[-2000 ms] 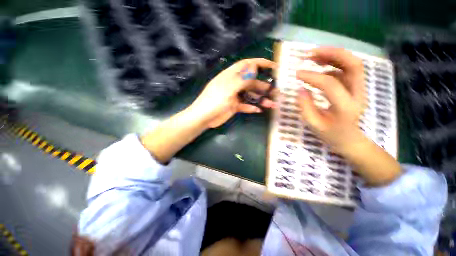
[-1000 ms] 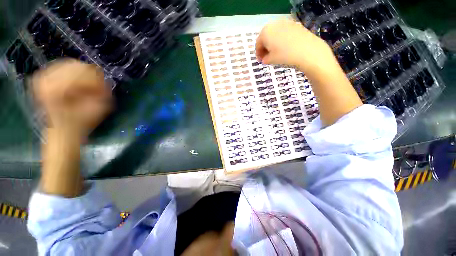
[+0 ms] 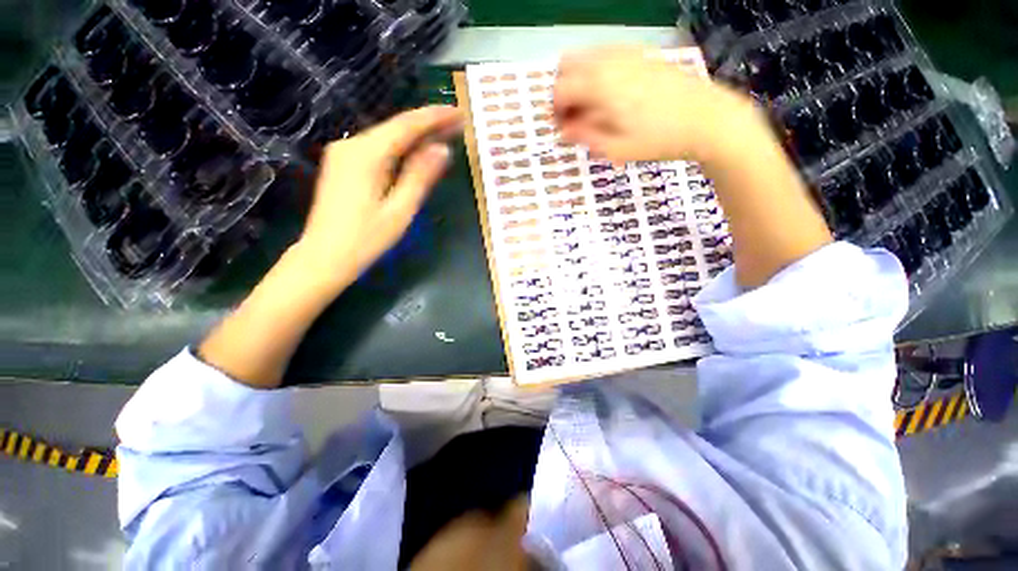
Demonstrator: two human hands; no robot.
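My left hand (image 3: 374, 195) is between the left tray and the sheet, thumb and forefinger pointing at the sheet's left edge with a gap between them. No housing shows clearly in it; its other fingers are hidden. My right hand (image 3: 642, 106) is over the upper part of the white adhesive sheet (image 3: 597, 355), fingers bent and blurred, so I cannot tell if they hold a piece. The sheet bears columns of small dark die-cut pieces, with pale tan places at its upper left. A tan backing board (image 3: 488, 234) shows along its left edge.
A clear blister tray (image 3: 167, 145) of black housings lies at an angle on the left. A similar tray (image 3: 871, 123) lies beyond the sheet's right edge. A pale speck (image 3: 444, 336) is on the green mat near the front edge. Yellow-black tape marks the floor.
My left hand has moved right from over the left tray to beside the sheet. My right hand stays over the upper sheet, its fingers now lower and farther left on it. The view has shifted slightly.
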